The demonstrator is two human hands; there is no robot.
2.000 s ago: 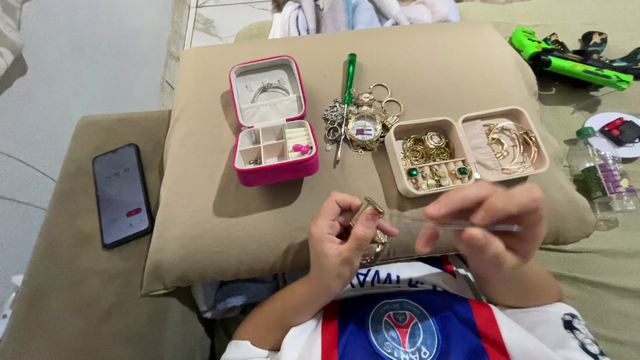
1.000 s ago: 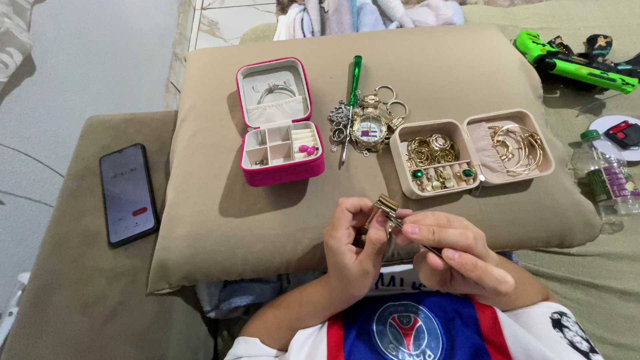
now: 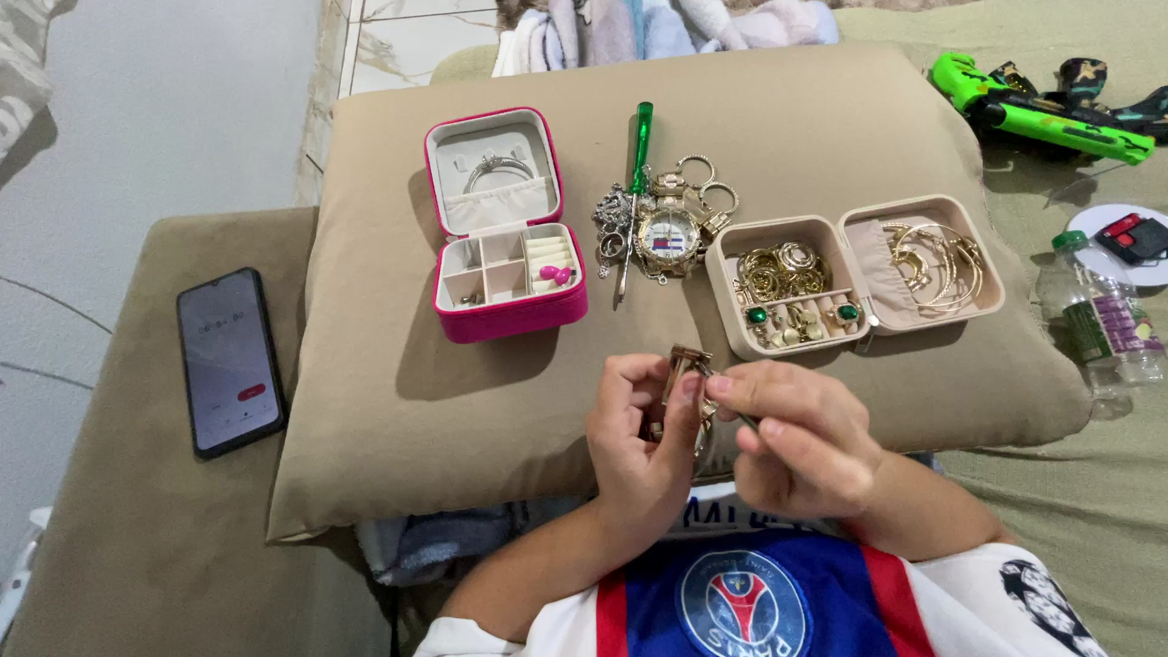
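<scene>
My left hand (image 3: 643, 433) grips a gold-coloured metal wristwatch or bracelet (image 3: 686, 358), its clasp end raised above the thumb and more links below, partly hidden by the fingers. In my right hand (image 3: 808, 433) is a thin metal tool (image 3: 748, 422), whose tip touches the gold piece; its handle is hidden. Beyond my hands, a gold wristwatch (image 3: 669, 239) lies among silver chains (image 3: 616, 214) and rings. A screwdriver with a green handle (image 3: 642, 137) lies across the chains. The open pink jewellery box (image 3: 511, 324) is at left, the open cream jewellery box (image 3: 780, 349) at right.
Everything sits on a beige cushion (image 3: 511, 411). A phone (image 3: 231, 360) lies on the brown upholstery at left. At right are a green toy gun (image 3: 1049, 123), a plastic bottle (image 3: 1100, 310) and a white plate (image 3: 1090, 219) bearing a red and black object. Folded fabric (image 3: 671, 32) lies at the far edge.
My right hand, raised and apart from the left two seconds ago, has come to the gold piece with the thin tool. My left hand keeps its hold. The items on the cushion have not moved.
</scene>
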